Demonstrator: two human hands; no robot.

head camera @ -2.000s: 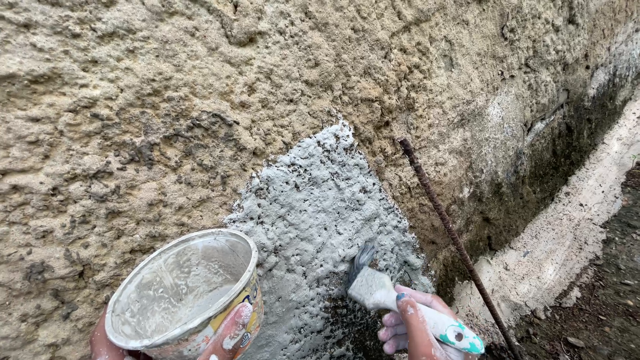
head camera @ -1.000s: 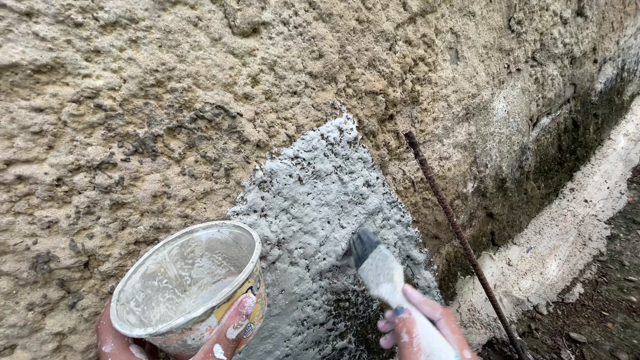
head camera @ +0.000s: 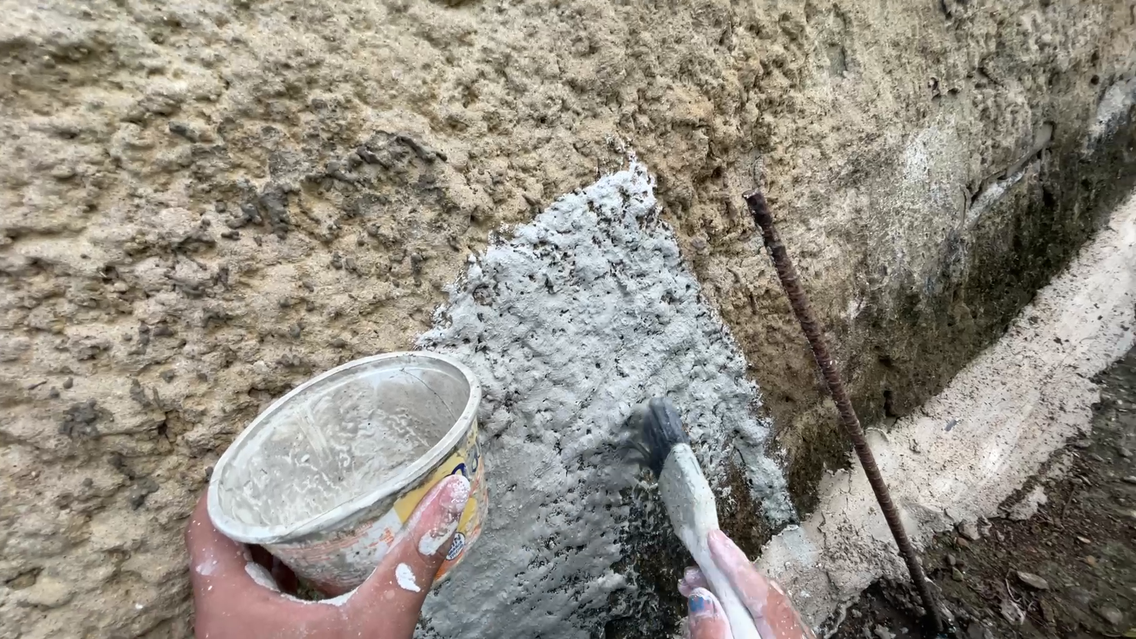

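Observation:
My left hand (head camera: pixel 328 586), spotted with white paint, holds a round plastic tub (head camera: pixel 346 453) whose inside is coated with pale grey paint. My right hand (head camera: pixel 737 595) grips the white handle of a paintbrush (head camera: pixel 688 497), its fingertips also smeared with paint. The dark bristles touch the rough wall near the lower right part of a light grey painted patch (head camera: pixel 568 328). That patch rises to a point and has small dark unpainted pits. Below the bristles the wall shows dark, thinly covered areas. How much paint lies in the tub is hard to tell.
Bare, coarse tan wall (head camera: pixel 222 177) surrounds the patch. A rusty ribbed steel bar (head camera: pixel 830 382) stands tilted just right of it. Along the wall's foot runs a pale mortar ledge (head camera: pixel 985 444), with dark soil and small stones (head camera: pixel 1056 550) beside it.
The brush stays at the patch's lower right, its handle now pointing more steeply downward than two seconds ago. My left hand keeps hold of the tub.

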